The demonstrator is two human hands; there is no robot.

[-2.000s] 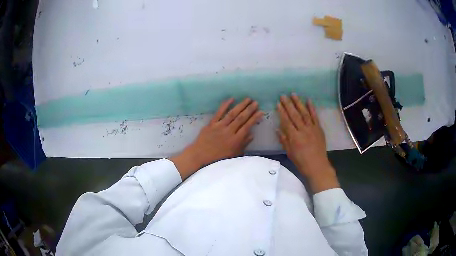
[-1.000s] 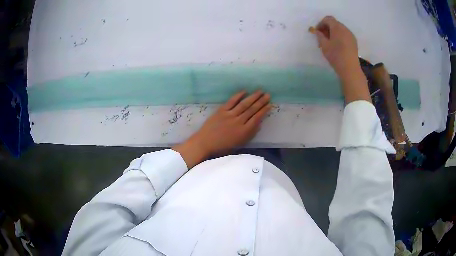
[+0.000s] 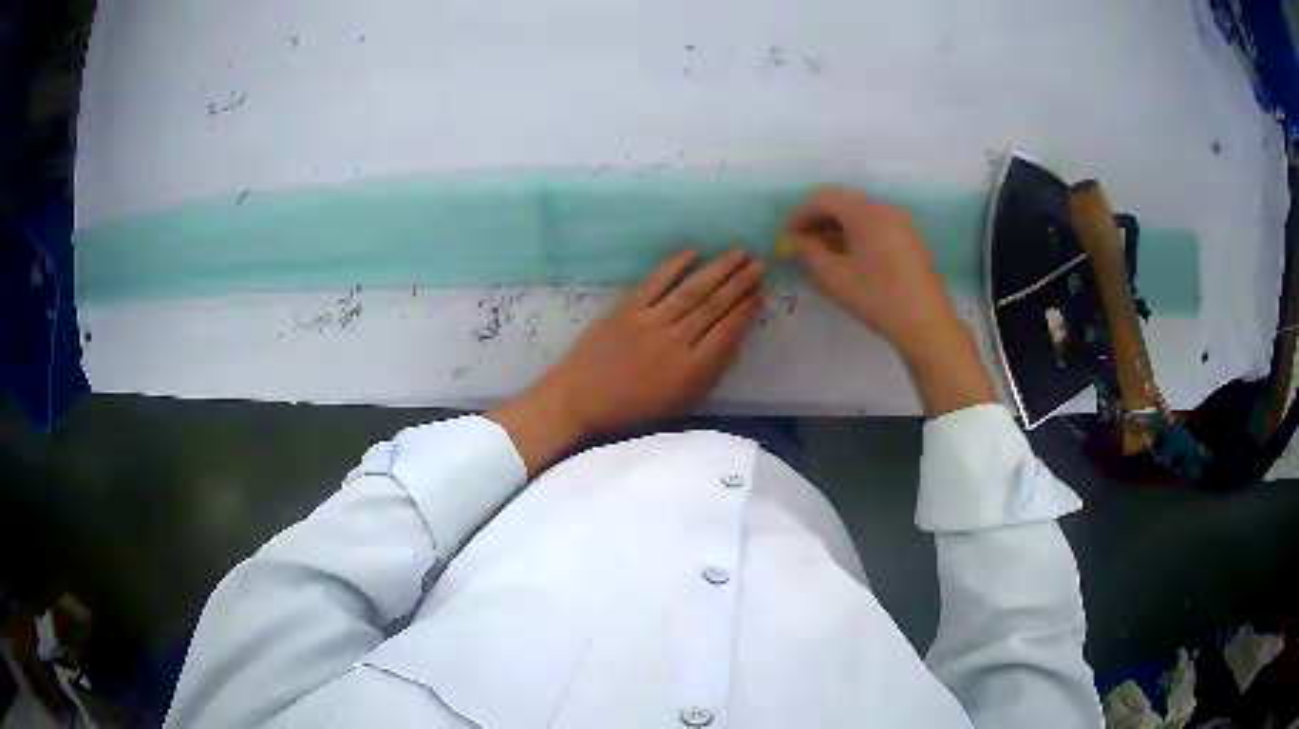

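Note:
A long pale green fabric strip [image 3: 371, 238] lies flat across the white table cover. My left hand [image 3: 660, 342] rests palm down, its fingertips on the strip's near edge, holding nothing. My right hand [image 3: 872, 268] is over the strip just right of my left fingers. Its fingers pinch the small yellow cardboard template [image 3: 785, 247], of which only a tip shows. The steam iron [image 3: 1054, 292] stands on the strip near its right end, with its tan wooden handle to the right.
The white table cover [image 3: 428, 86] has scattered dark pen marks. A cord or hose curves at the table's right edge behind the iron. Blue material [image 3: 43, 335] hangs past the left edge. Pale scraps [image 3: 1161, 698] lie at the bottom right.
My right hand reached to the far right, took up the yellow template and brought it back over the strip beside my left hand. My left hand stays on the strip's near edge.

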